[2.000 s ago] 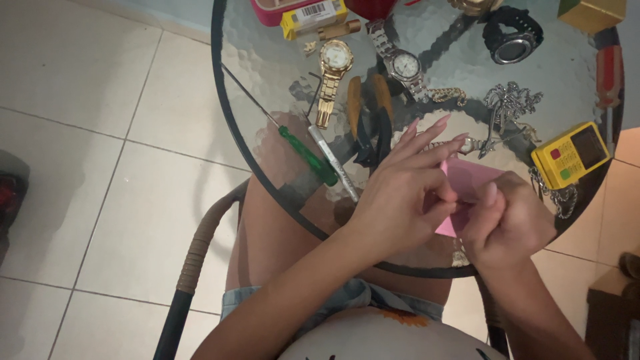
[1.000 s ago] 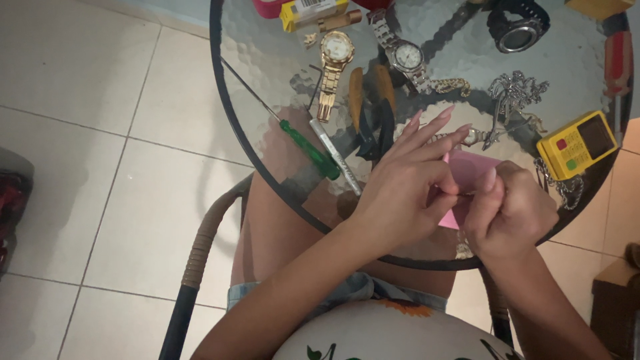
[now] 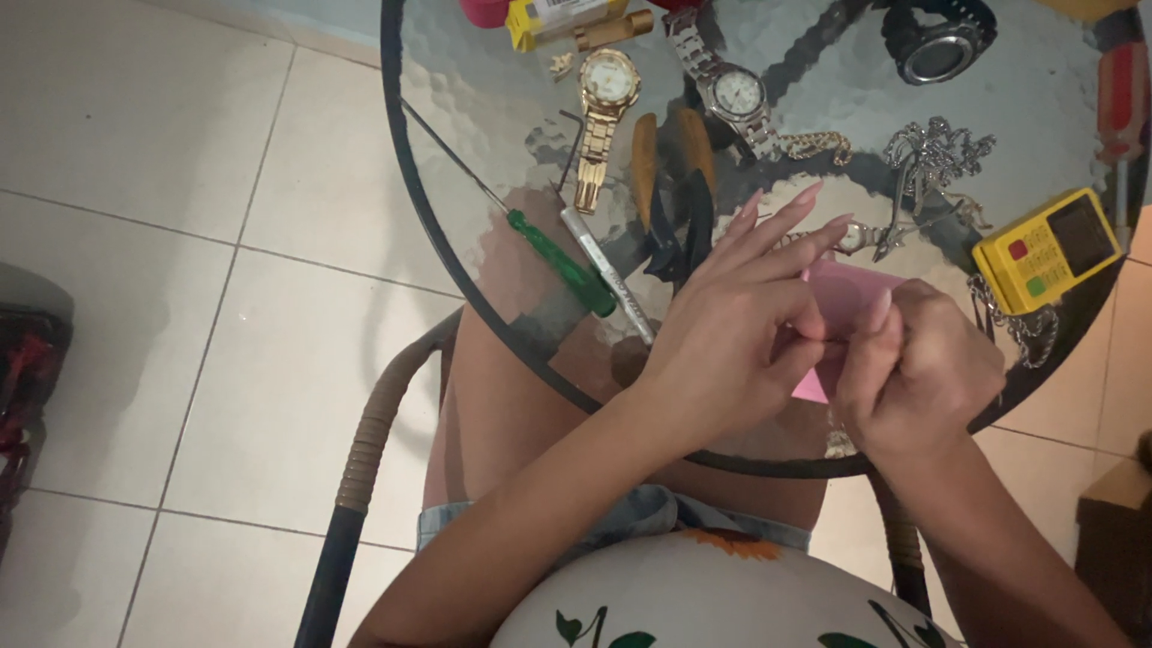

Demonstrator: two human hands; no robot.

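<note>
My left hand (image 3: 738, 333) pinches something small between thumb and index finger, its other fingers spread; what it pinches is too small to tell. My right hand (image 3: 927, 369) is curled with its fingertips meeting the left ones. A pink sheet (image 3: 850, 292) lies behind and between both hands, partly covered by them. Just beyond the left fingertips is a small silver watch (image 3: 855, 237). Pliers with orange handles (image 3: 644, 166) lie left of it, and a silver pen-like tool (image 3: 607, 274) and a green-handled screwdriver (image 3: 562, 261) are left of my left hand.
The round glass table (image 3: 468, 135) also bears a gold watch (image 3: 609, 81), a silver watch (image 3: 738, 94), a black watch (image 3: 940, 49), a tangled silver chain (image 3: 936, 153), a yellow toy-like card terminal (image 3: 1048, 252) and a red-handled screwdriver (image 3: 1121, 99). A cardboard box (image 3: 1114, 531) stands lower right.
</note>
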